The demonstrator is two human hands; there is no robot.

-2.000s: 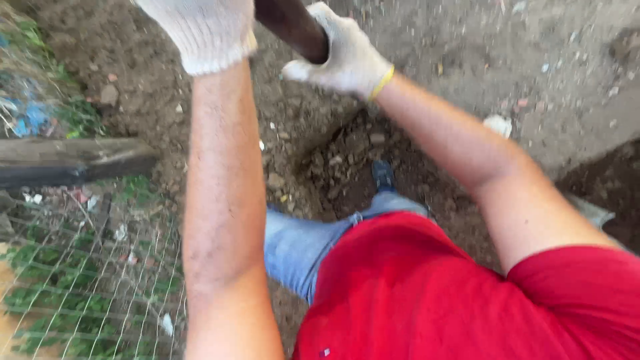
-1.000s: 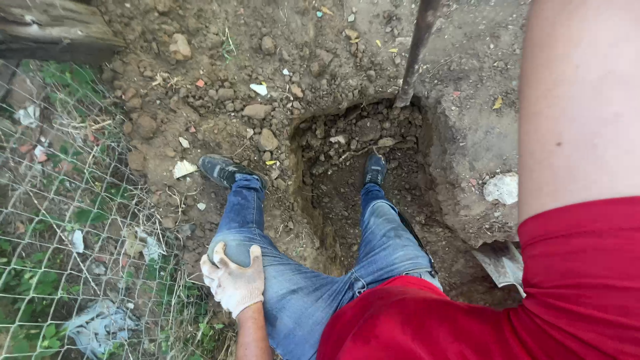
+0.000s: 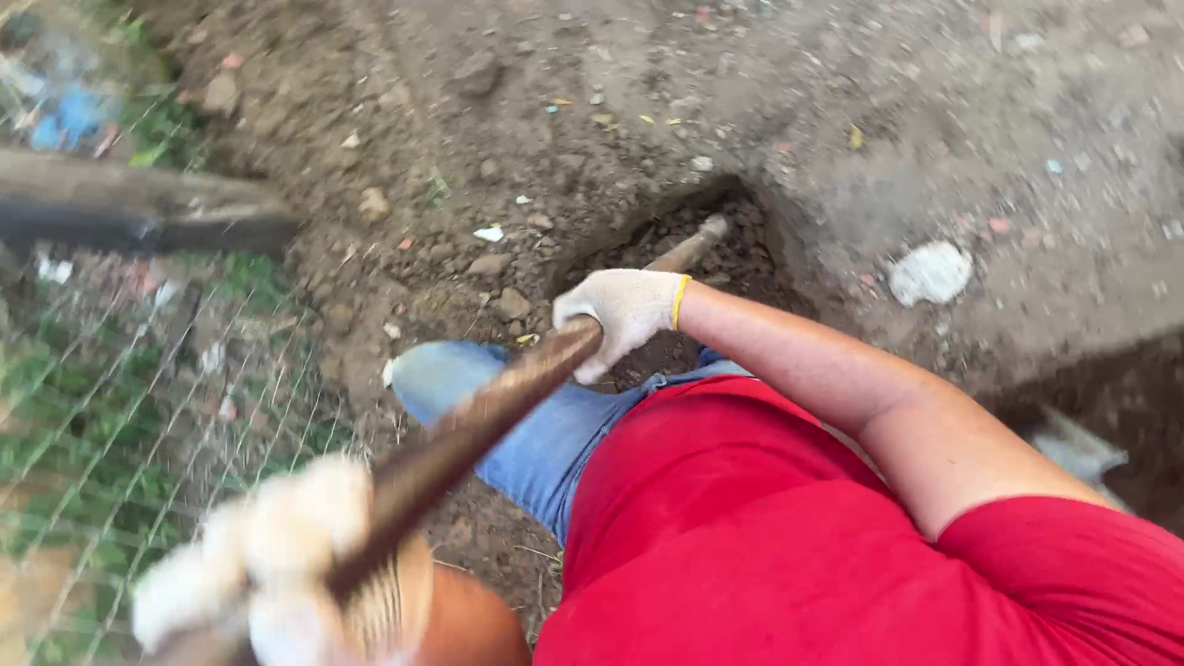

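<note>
A long brown metal bar (image 3: 481, 412) slants from the lower left to the upper right, its far end down in a dug hole (image 3: 754, 264) with loose soil. My left hand (image 3: 287, 555), in a white knit glove and blurred, is closed around the bar near the lower left. Further along, close to the hole, my right hand (image 3: 624, 319) in a white glove with a yellow cuff edge grips the same bar. My bent knee in blue jeans (image 3: 462, 379) shows beneath the bar. My feet are hidden.
A wire mesh fence (image 3: 139, 416) with weeds and litter runs along the left, below a wooden post (image 3: 139, 208). Stones and clods lie left of the hole. A whitish rock (image 3: 931, 273) sits to its right. A pale metal piece (image 3: 1078, 453) lies in a dark pit at the right.
One second ago my left hand rested on my knee and the bar stood at the hole's upper edge. Now both hands hold the bar, which slants across in front of me.
</note>
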